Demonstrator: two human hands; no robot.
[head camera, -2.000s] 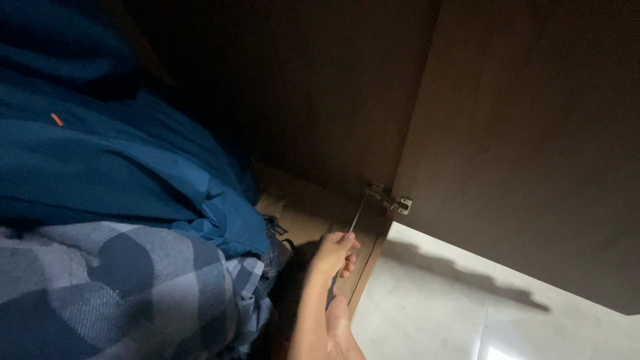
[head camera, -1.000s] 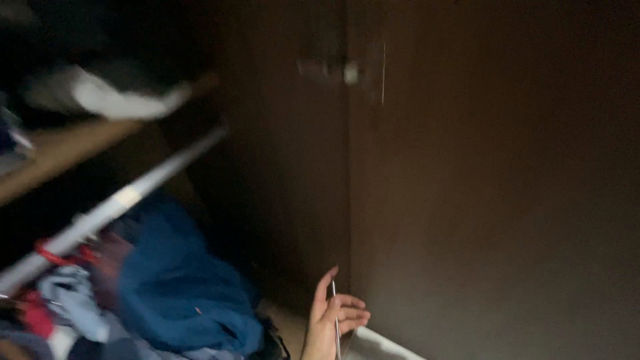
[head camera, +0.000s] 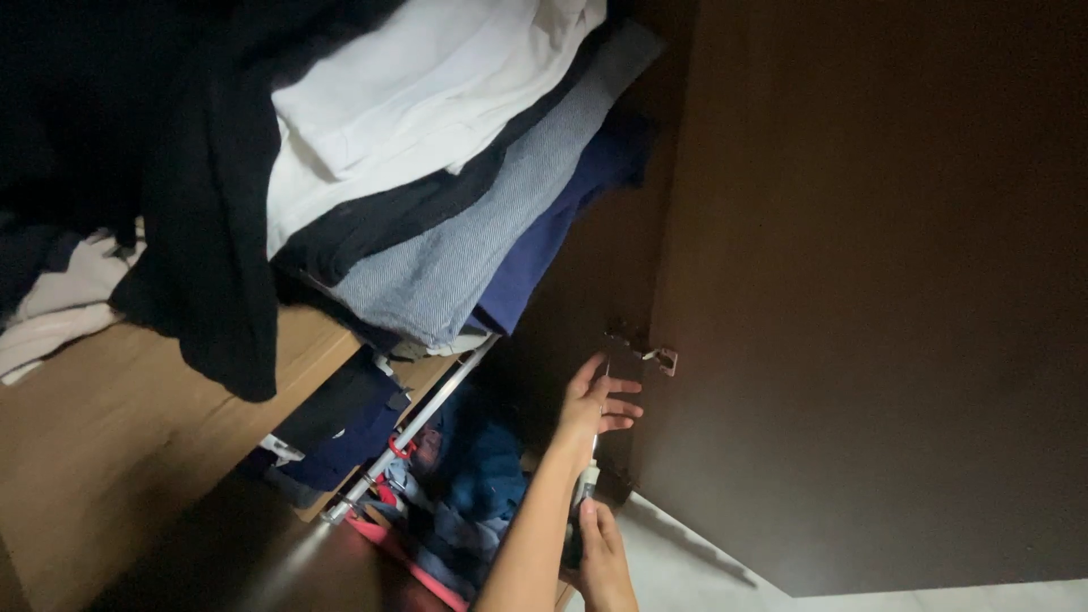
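A long-shafted screwdriver (head camera: 590, 478) with a pale collar and a dark handle points up toward a metal cabinet hinge (head camera: 665, 361) on the dark wooden door. Around its thin metal shaft, my left hand (head camera: 597, 406) has thumb and fingertips close together, with the other fingers spread. My right hand (head camera: 603, 544) grips the handle lower down. The tip lies near the hinge's side-panel plate (head camera: 619, 338); whether it sits in a screw cannot be told in the dim light.
Folded clothes (head camera: 425, 110) overhang a wooden shelf (head camera: 314, 365) at upper left. Below runs a metal hanging rail (head camera: 425, 416) with a red hanger hook and heaped clothes (head camera: 480, 476). The wide door (head camera: 850, 297) stands at right, over a pale floor (head camera: 688, 561).
The view has swung up from the lower part of the wardrobe to a higher hinge beside the shelf. Both hands now show at the screwdriver; one second ago only one hand was visible.
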